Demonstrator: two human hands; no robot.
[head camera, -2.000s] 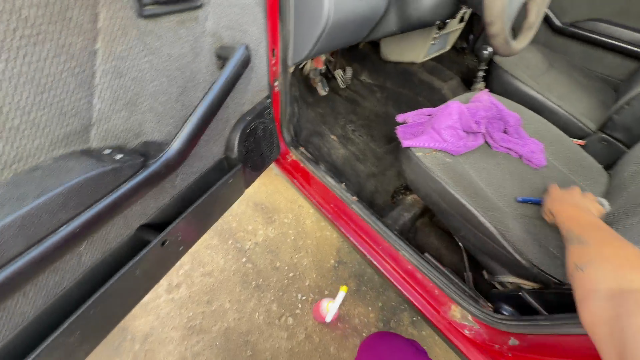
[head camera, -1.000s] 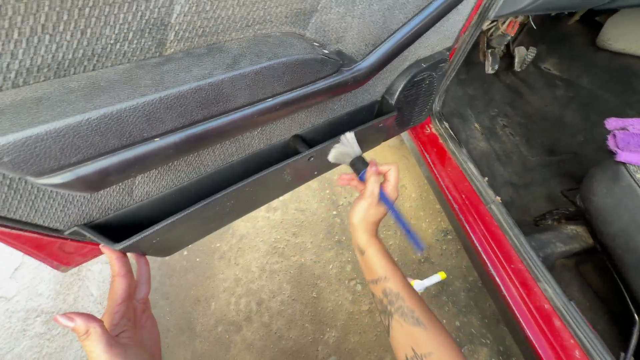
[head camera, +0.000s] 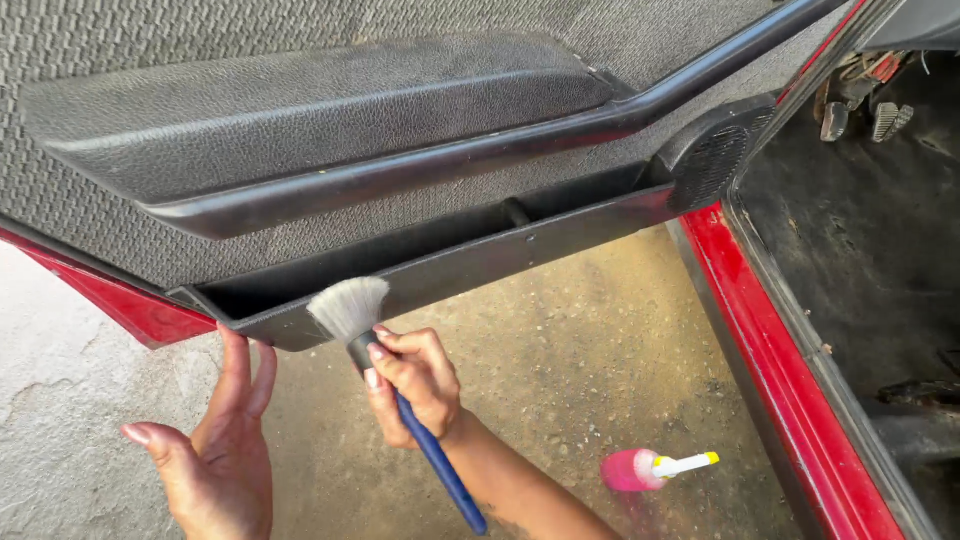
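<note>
My right hand grips a detailing brush with a blue handle, a black collar and pale bristles. The bristles lie against or just in front of the outer wall of the black plastic door pocket, towards its left end. Under that end, my left hand touches the pocket's lower corner with its fingertips, thumb spread and palm showing. Above the pocket run the black armrest and pull handle of the car door, set on grey woven fabric.
A spray bottle with pink liquid and a white and yellow nozzle is on the concrete floor, right of my right arm. The red door sill crosses the right side. Beyond it are the pedals and dark footwell floor.
My right hand has moved the brush leftward along the door pocket since one second ago. Two seconds ago it was over the car seat. The view has swung to the door.
</note>
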